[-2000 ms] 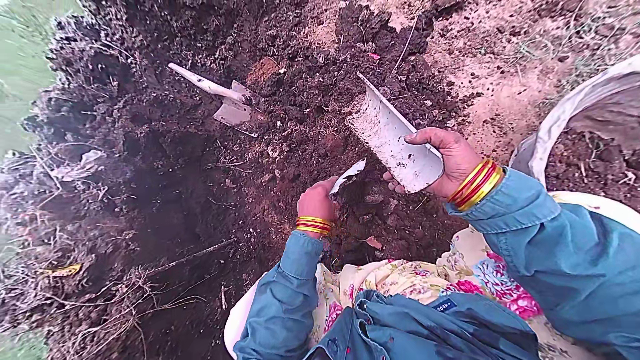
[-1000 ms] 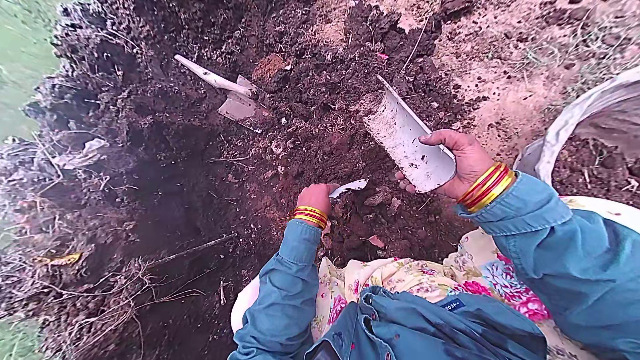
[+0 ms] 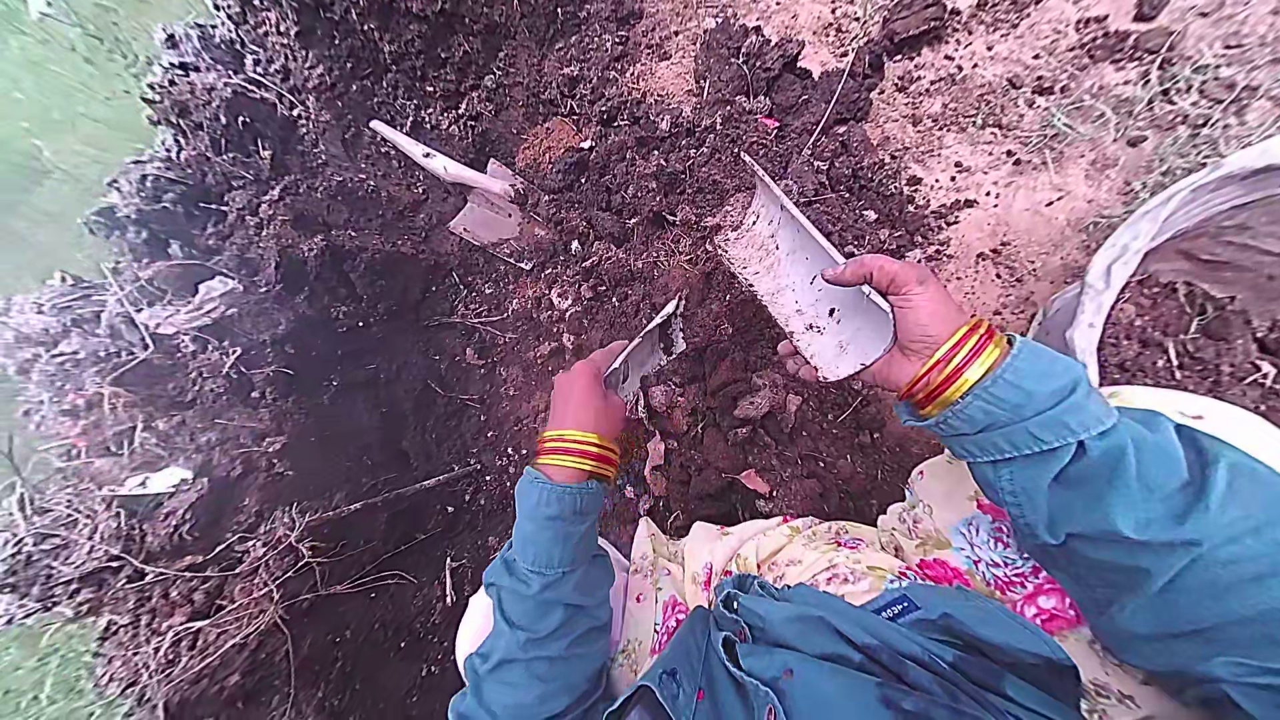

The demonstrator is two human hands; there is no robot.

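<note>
My right hand (image 3: 905, 310) grips the near end of a curved white piece, like a half pipe (image 3: 805, 290), tilted above the dark soil. Bits of soil cling to its hollow face. In my left hand (image 3: 588, 400) is a smaller, thin, soil-stained white piece (image 3: 650, 350), its free end pointing up and right over the loose soil (image 3: 730, 380). Its gripped end is hidden by my fingers. Beyond my left hand, a hand trowel (image 3: 485, 210) with a pale handle lies on the soil heap, touched by neither hand.
At the right stands a round, pale-rimmed container (image 3: 1110, 250) with dark soil inside. Dry roots and twigs (image 3: 290, 560) stick out of the heap at the lower left. A thin stick (image 3: 835, 100) lies at the top. Floral cloth (image 3: 800, 550) covers my lap.
The small piece in my left hand lay nearly flat over the soil a second ago; now it is tilted up. My right hand still holds the curved piece.
</note>
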